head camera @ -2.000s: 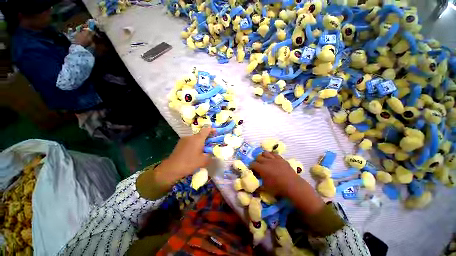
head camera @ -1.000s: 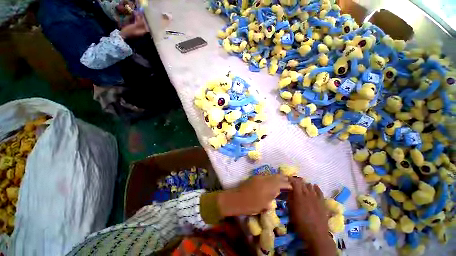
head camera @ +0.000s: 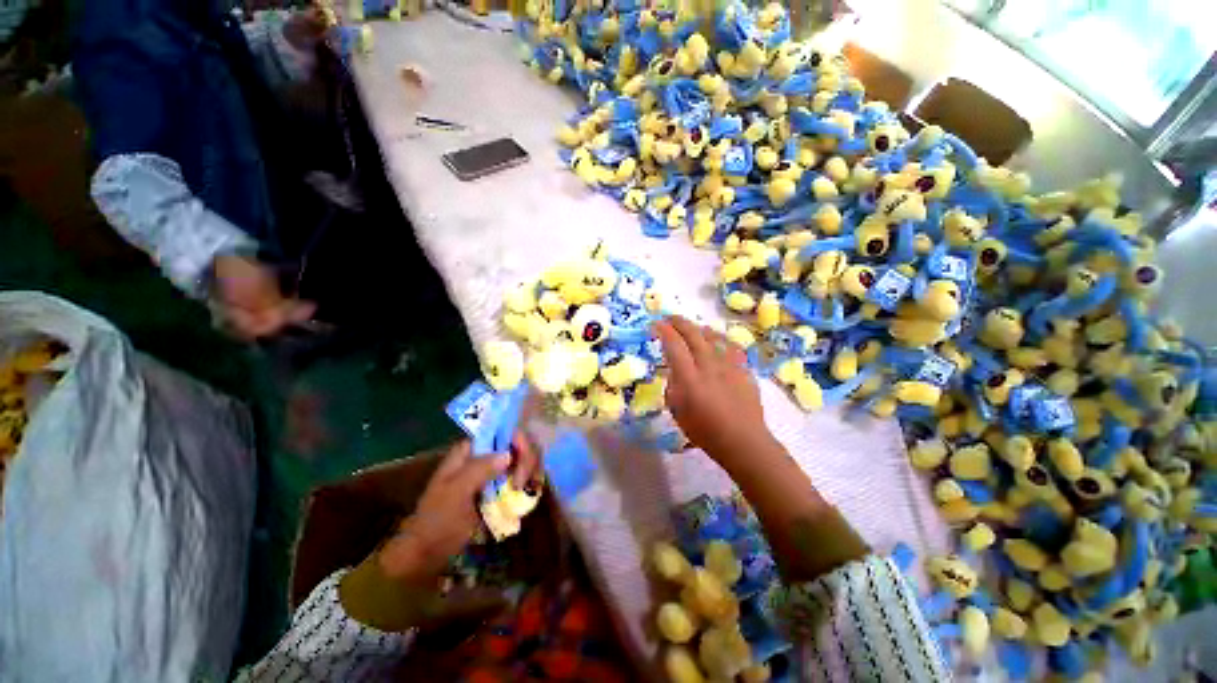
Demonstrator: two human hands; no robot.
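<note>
My left hand [head camera: 467, 500] holds a yellow-and-blue plush toy [head camera: 497, 427] at the table's near edge, with a blue-and-white tag on it. My right hand [head camera: 710, 387] touches the right side of a small clump of plush toys [head camera: 587, 327] on the pale cloth; its fingertips are at the toys, and whether it grips one cannot be told. Another group of toys [head camera: 707, 600] lies at the near edge by my right forearm. A blurred blue piece [head camera: 570, 460] shows between my hands.
A large heap of plush toys [head camera: 854, 227] covers the far and right side of the table [head camera: 441, 220]. A phone [head camera: 486, 158] lies at the far left. A brown box [head camera: 334, 514] stands under the edge, a whitish sack [head camera: 134, 467] at left. Another person [head camera: 174, 200] sits at upper left.
My hands have moved apart from the near group. My left hand now holds a toy over the edge; my right hand has moved up to the small clump. The other person's hand has lowered.
</note>
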